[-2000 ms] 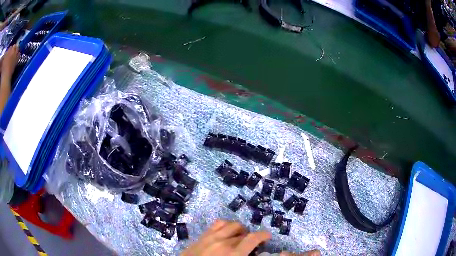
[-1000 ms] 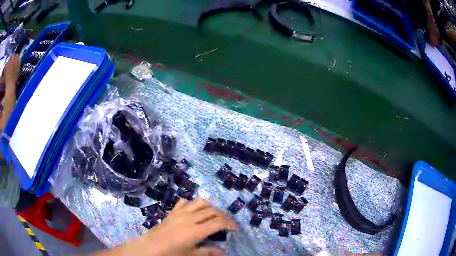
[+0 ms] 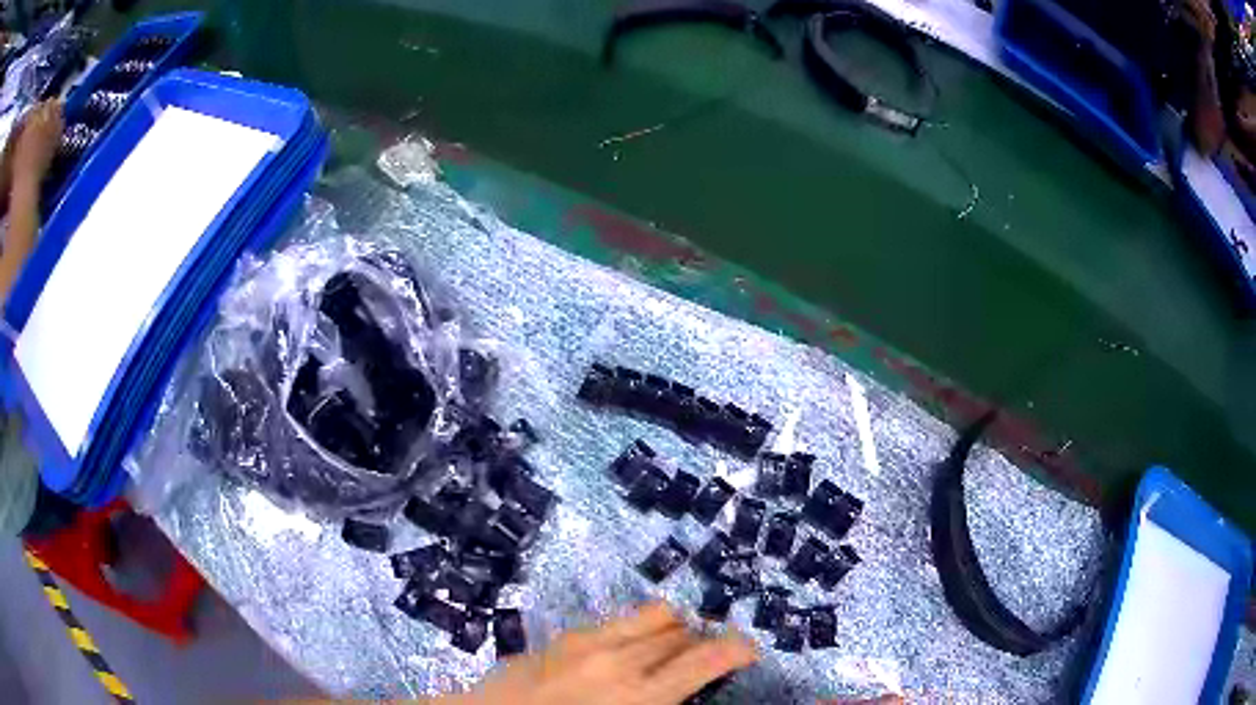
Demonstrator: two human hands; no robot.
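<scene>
My left hand [image 3: 627,664] is at the bottom centre, blurred and cut off by the lower edge. A dark thing shows under its fingertips; whether the hand grips it I cannot tell. Only a sliver of my right hand [image 3: 871,700] shows at the bottom edge. Loose black plastic covers [image 3: 748,519] lie just beyond the hands, with a short row of them [image 3: 674,408] behind. Another pile of covers [image 3: 468,551] lies at left, beside an open clear plastic bag [image 3: 234,413] full of them.
Bubble wrap [image 3: 551,296] covers the bench. A black headband [image 3: 950,530] lies at right beside a blue tray [image 3: 1171,592]. Stacked blue trays [image 3: 296,152] stand at left, near another person's arm [image 3: 25,179]. Headbands [image 3: 827,62] lie on the green belt [image 3: 716,179].
My left hand moved from the left pile back to the bottom centre. A sliver of my right hand shows at the bottom edge. The headbands on the belt have shifted right in view.
</scene>
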